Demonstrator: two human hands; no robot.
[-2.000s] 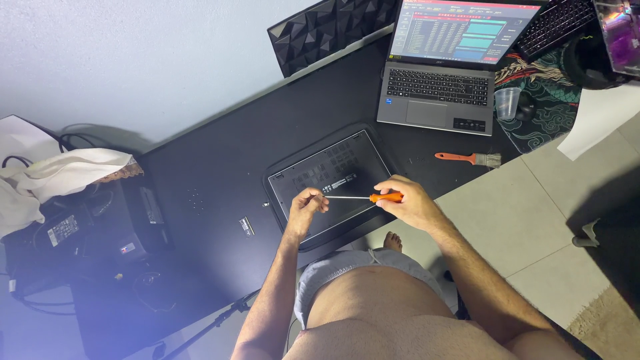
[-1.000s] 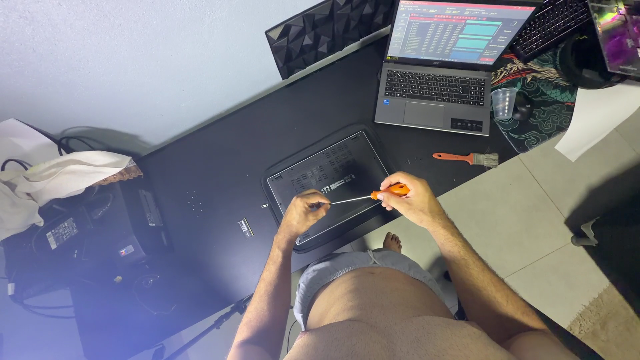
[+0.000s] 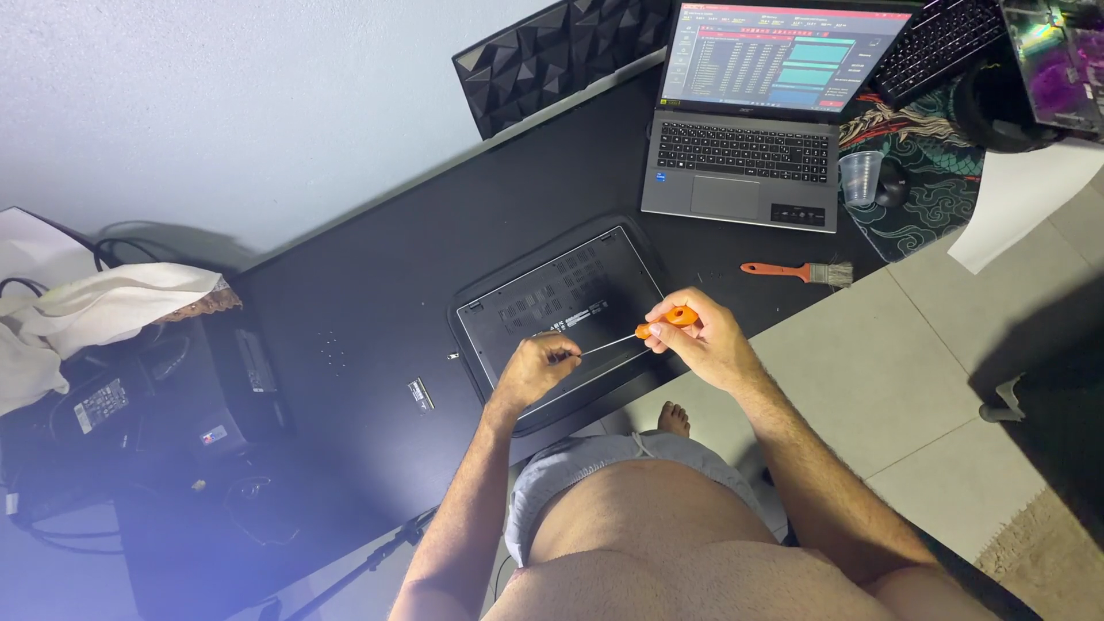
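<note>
My right hand [image 3: 700, 338] holds a screwdriver by its orange handle [image 3: 680, 316], above the near right edge of a closed laptop. The thin shaft points left and slightly down, and its tip is at the fingertips of my left hand [image 3: 542, 369]. Those fingers are pinched together around the tip; whether a screw is between them is too small to tell. The laptop [image 3: 552, 293] lies upside down on a black sleeve or mat [image 3: 642, 233], its vented bottom cover facing up. Left of it on the desk lie a small memory module [image 3: 421, 395] and a group of tiny screws [image 3: 332, 354].
An open grey laptop [image 3: 737, 168] stands at the back right. Near it are a brush with an orange handle [image 3: 776, 271], a plastic cup [image 3: 860, 177] and a mouse [image 3: 893, 185]. Cloth [image 3: 112, 302], a power adapter [image 3: 101, 405] and glasses [image 3: 259, 509] lie on the left.
The screwdriver has tilted, its handle end rising away from my body. Both hands stay over the overturned laptop, with the tip at my left fingers.
</note>
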